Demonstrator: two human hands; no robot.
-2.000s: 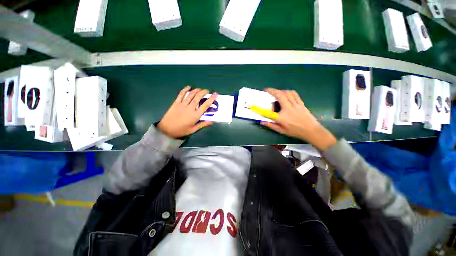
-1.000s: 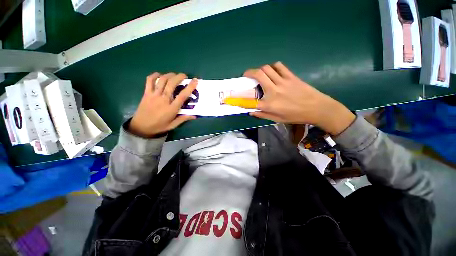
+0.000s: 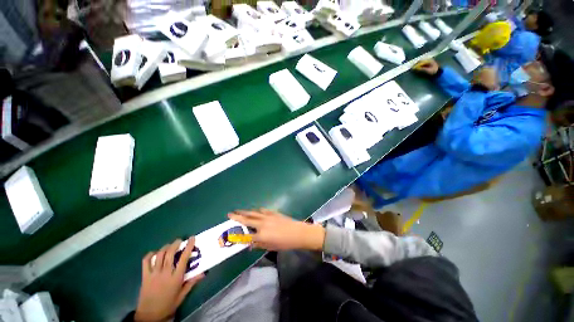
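A white watch box or sleeve piece (image 3: 214, 247) lies low over the green work surface at the lower left, with a dark watch picture near each end. Whether it is one piece or two end to end, I cannot tell. My left hand (image 3: 165, 277) grips its left end. My right hand (image 3: 270, 229) holds its right end, with a slim yellow tool (image 3: 240, 238) between the fingers, lying over the box. The right thumb and part of the tool are hidden.
White boxes (image 3: 112, 165) stand spaced on the green belt behind the pale rail (image 3: 165, 183). Watch boxes (image 3: 317, 149) lie at the right of the work surface. More boxes (image 3: 182, 34) heap on the far shelf. A person in a blue smock (image 3: 469, 144) sits at the right.
The view has swung to the right and up, showing the line and the co-worker. Both hands still hold the white box piece, now lower left in the picture.
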